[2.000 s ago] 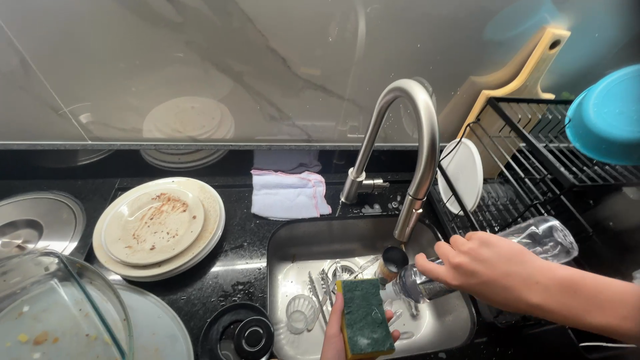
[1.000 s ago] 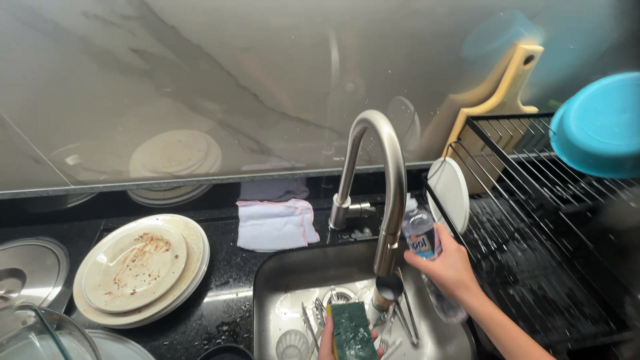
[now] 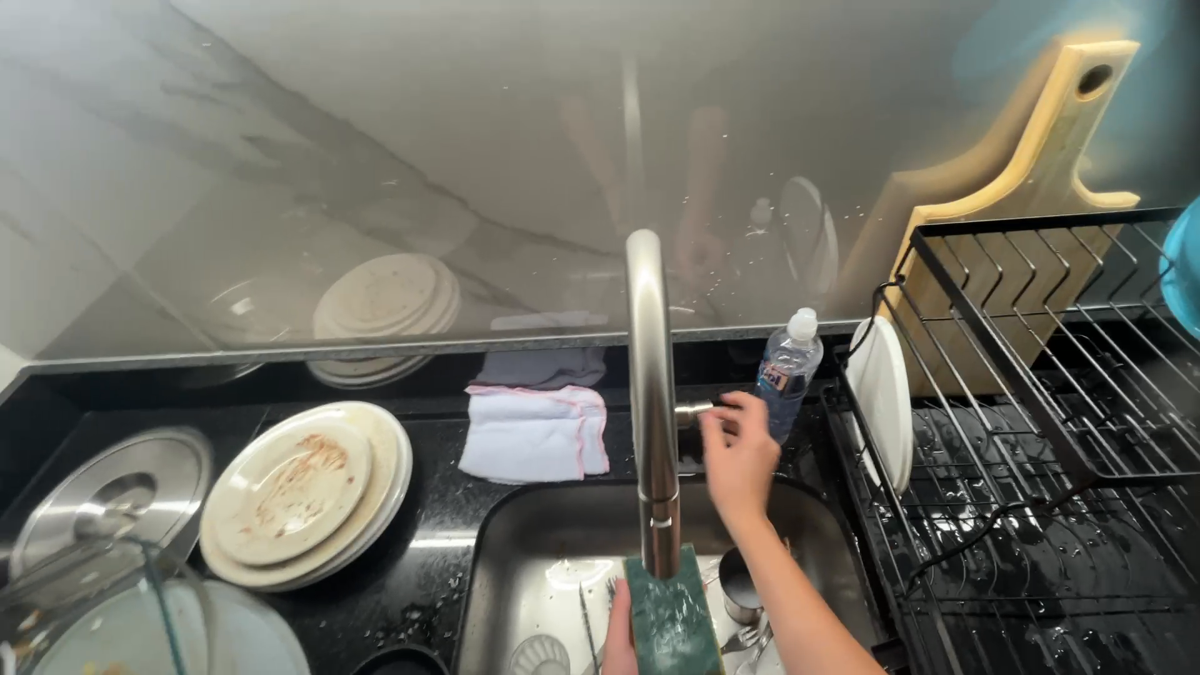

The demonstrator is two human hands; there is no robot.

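My left hand, mostly hidden at the bottom edge, holds a green and yellow scouring sponge under the spout of the brushed metal faucet. At the faucet's side lever, the fingers of my right hand touch or grip its end. Just behind that hand a clear plastic bottle with a white cap stands upright. Below, the steel sink holds cutlery, a small dark metal cup and a ribbed glass.
Left of the sink are stacked soiled plates, a steel lid and glass dishes. A folded white cloth lies behind the sink. At right stand a black dish rack, a white plate and a wooden cutting board.
My right hand has let go of the bottle, which now stands behind the sink, and has moved to the faucet lever. The sponge remains in my left hand.
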